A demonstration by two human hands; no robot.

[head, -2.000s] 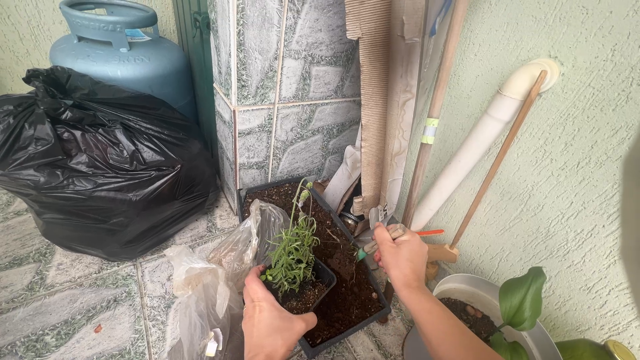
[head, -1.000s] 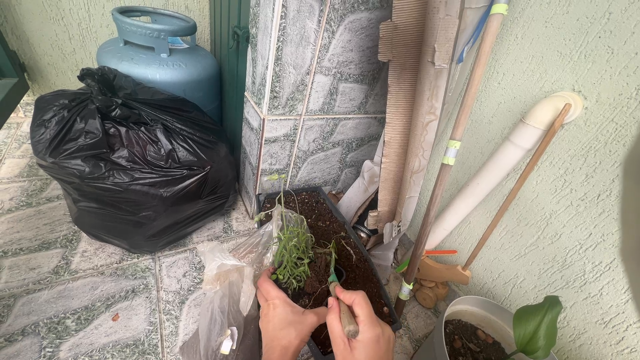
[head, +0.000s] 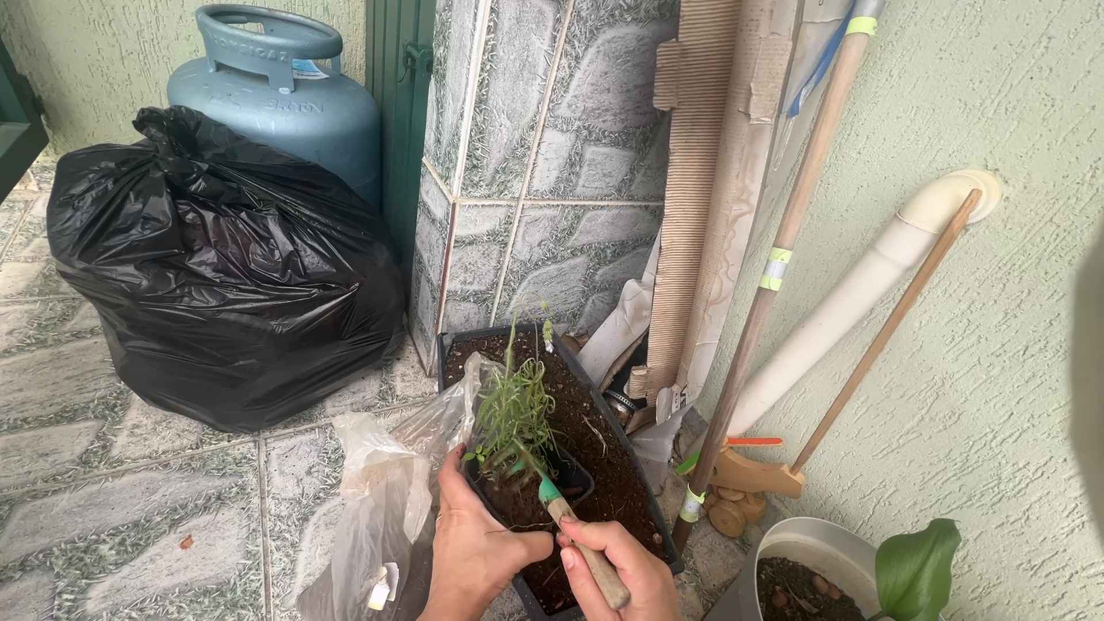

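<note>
My left hand [head: 483, 548] grips the near left side of a small black plant pot [head: 573, 483] that holds a leafy green plant [head: 517, 410]. In my right hand [head: 617, 561] is the wooden handle of a small garden hand tool [head: 573, 530] with a green metal neck; its head is among the stems and soil in the pot, partly hidden. Beneath the pot lies a long dark planter box [head: 630, 466] of brown soil, with pale roots on top. A clear plastic bag [head: 379, 509] touches the pot's left side.
A full black garbage bag [head: 233, 285] stands before a blue gas cylinder [head: 285, 121] on the left. Behind the planter are a tiled pillar [head: 552, 155] and corrugated cardboard [head: 690, 190]. A wooden pole [head: 776, 259], a white pipe [head: 837, 319] and a grey pot [head: 750, 569] are at right.
My right hand, farther right two seconds ago near the planter's edge, has come to the small pot, and the tool's head is now among the plant's stems. My left hand still holds the pot.
</note>
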